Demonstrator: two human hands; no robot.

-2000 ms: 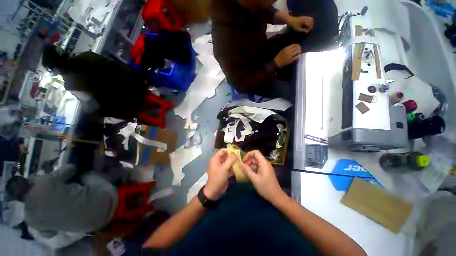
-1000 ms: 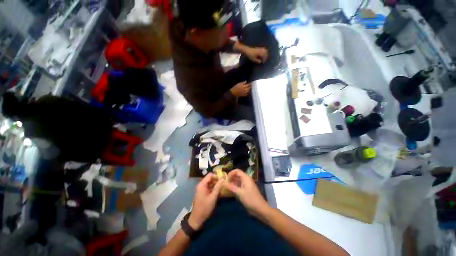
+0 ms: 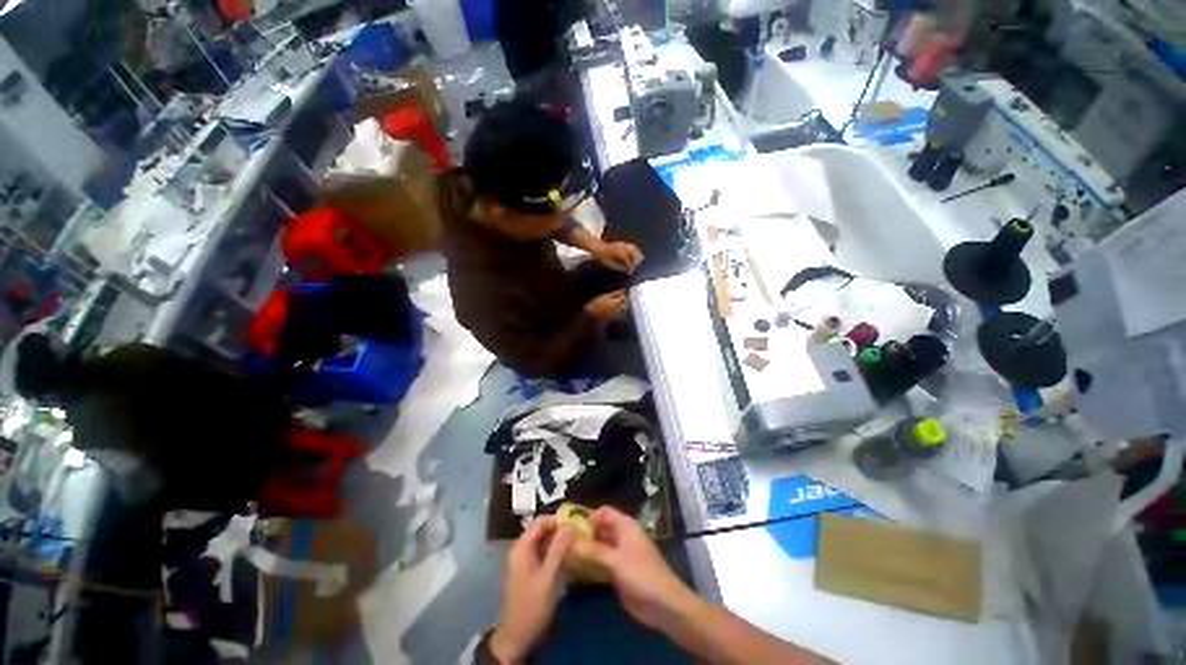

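Note:
A small bunched piece of yellow-tan fabric strip (image 3: 588, 556) is held between my two hands, low in the centre of the view above my lap. My left hand (image 3: 531, 579) grips its left side with fingers and thumb. My right hand (image 3: 630, 566) grips its right side. The hands are close together, and the fingers hide part of the strip. A dark band shows on my left wrist at the bottom edge.
A carton of black and white cut pieces (image 3: 507, 517) stands just beyond my hands. On the right, the white sewing table (image 3: 761, 585) holds a folded khaki piece (image 3: 897, 566), a bottle (image 3: 897, 446) and a sewing machine (image 3: 804, 418). A person in brown (image 3: 501, 292) sits ahead.
The view has tilted up and shifted right, showing more of the workshop beyond. My hands appear lower in the picture, still holding the bunched strip.

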